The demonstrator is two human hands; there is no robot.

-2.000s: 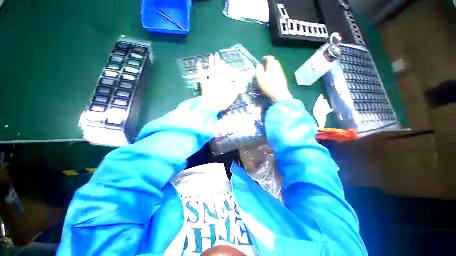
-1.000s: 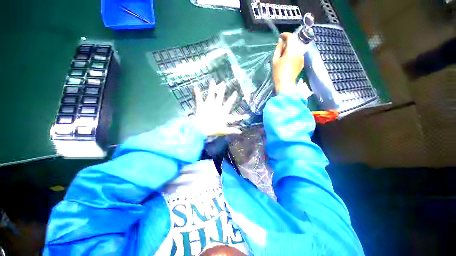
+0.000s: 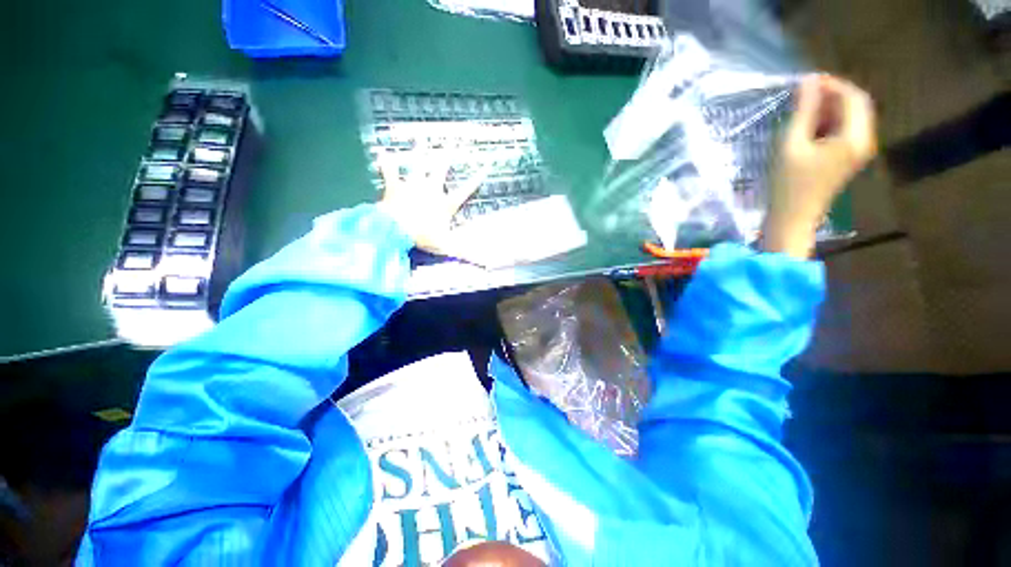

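Note:
A part sheet [image 3: 488, 144] with a grid of small dark rectangles lies on the green table in front of me, its near edge pale and shiny. My left hand [image 3: 427, 205] rests on the sheet's left near part with fingers spread. My right hand [image 3: 829, 122] is raised at the right, fingers closed on a clear cover film [image 3: 693, 122]. The film is stretched out to the left of the hand, clear of the part sheet. It covers much of the full-sheet stack and the bottle behind it.
A tall strip stack [image 3: 183, 210] stands at left. A blue tray [image 3: 286, 28] and a black tray [image 3: 604, 31] are at the far side. Orange handles [image 3: 674, 261] lie at the right table edge. Crumpled clear film [image 3: 577, 360] hangs below the table edge by my lap.
My right hand has moved right with the clear film, which has come away from the part sheet. The sheet now lies straighter. My left hand has moved a little left and stays on it.

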